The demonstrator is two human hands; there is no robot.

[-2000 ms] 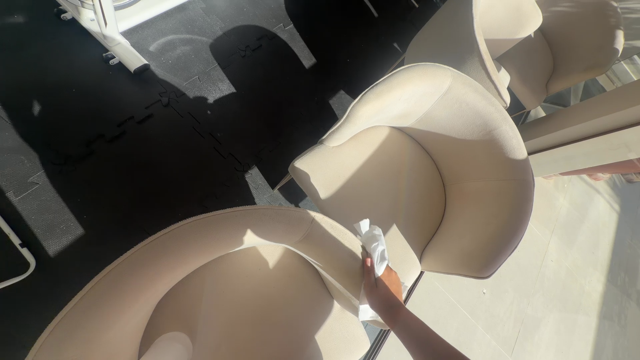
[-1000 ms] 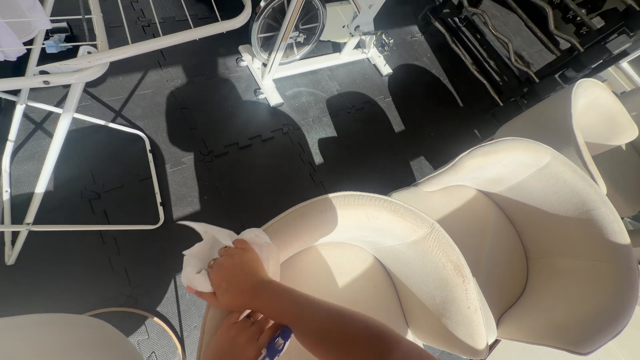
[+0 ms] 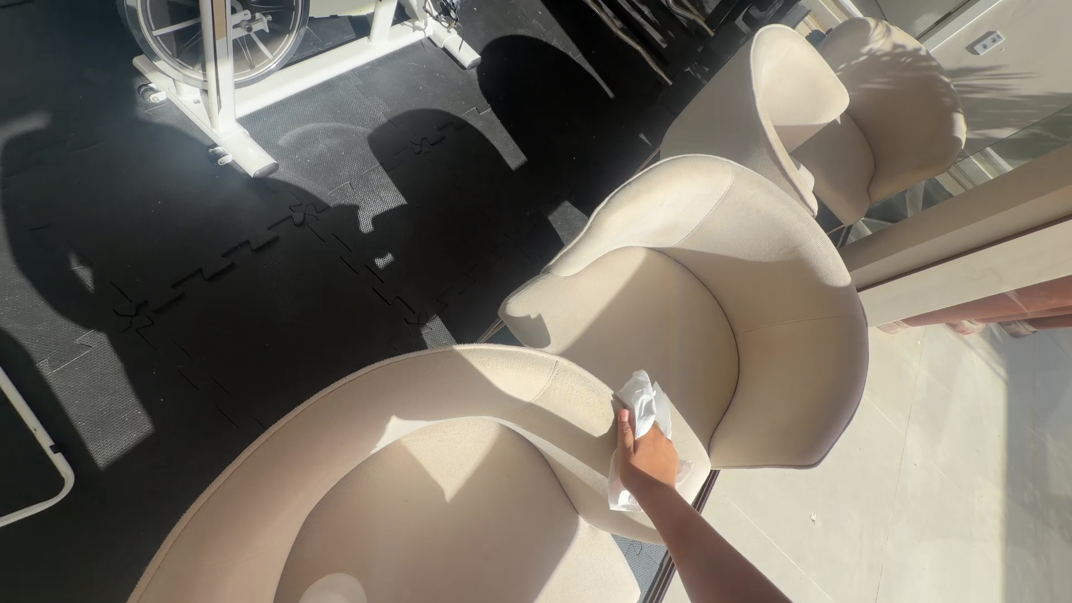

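My right hand (image 3: 649,456) grips a crumpled white cloth or paper wipe (image 3: 643,398) and presses it on the arm end of the nearest cream upholstered chair (image 3: 494,377). Part of the wipe sticks out above my fingers, part hangs below by the wrist. The chair's curved back sweeps to the lower left around its seat (image 3: 427,511). Right behind that arm stands a second cream chair (image 3: 779,276), sunlit in patches. My left hand is out of view. A small pale round shape lies at the bottom edge over the seat; I cannot tell what it is.
More cream chairs (image 3: 900,100) stand at the upper right near a glass panel. A white exercise bike frame (image 3: 226,109) is on the black interlocking mat floor (image 3: 276,293) at the upper left. A white metal tube (image 3: 42,444) crosses the left edge. Pale tiles (image 3: 846,502) lie at right.
One second ago both hands were together at the near chair's other side, by the wipe; now only my right hand shows, on the arm beside the second chair. The view has swung considerably.
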